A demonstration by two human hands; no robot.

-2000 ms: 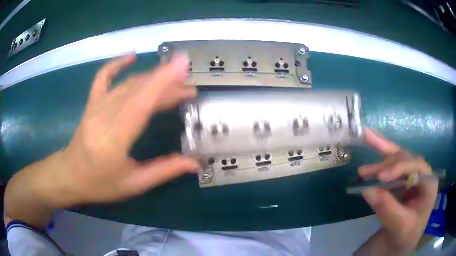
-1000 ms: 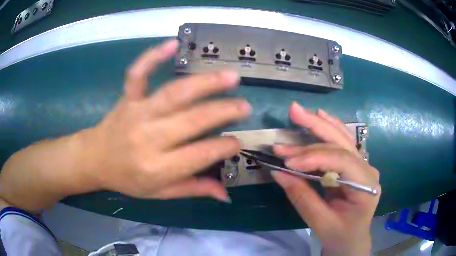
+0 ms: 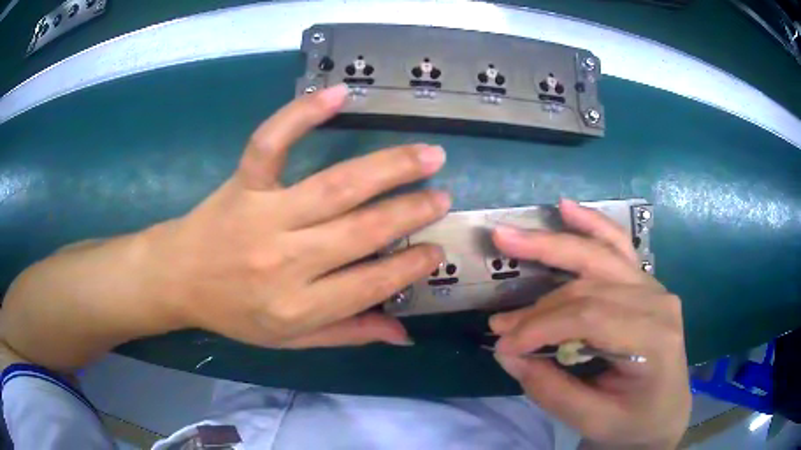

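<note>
A fixture plate lies nearest me on the green mat. Two of its cavities with dark holes and slots show; my hands cover the rest. My left hand is spread, with fingertips on the plate's left end and thumb at its near edge. My right hand holds thin tweezers with a cream lump on them, below the plate's near edge. The tweezers' tips are hard to make out. Some right fingers lie over the plate's right part.
A thicker stack of fixture plates with four cavities and end screws lies beyond, by a white strip. My left index fingertip is at its near left edge. Another plate lies far left. A blue object shows lower right.
The upper plate that was being moved two seconds ago is gone from above the near plate. Since one second ago, the tweezers have moved off the cavity toward me. The left hand stays at the plate's left end.
</note>
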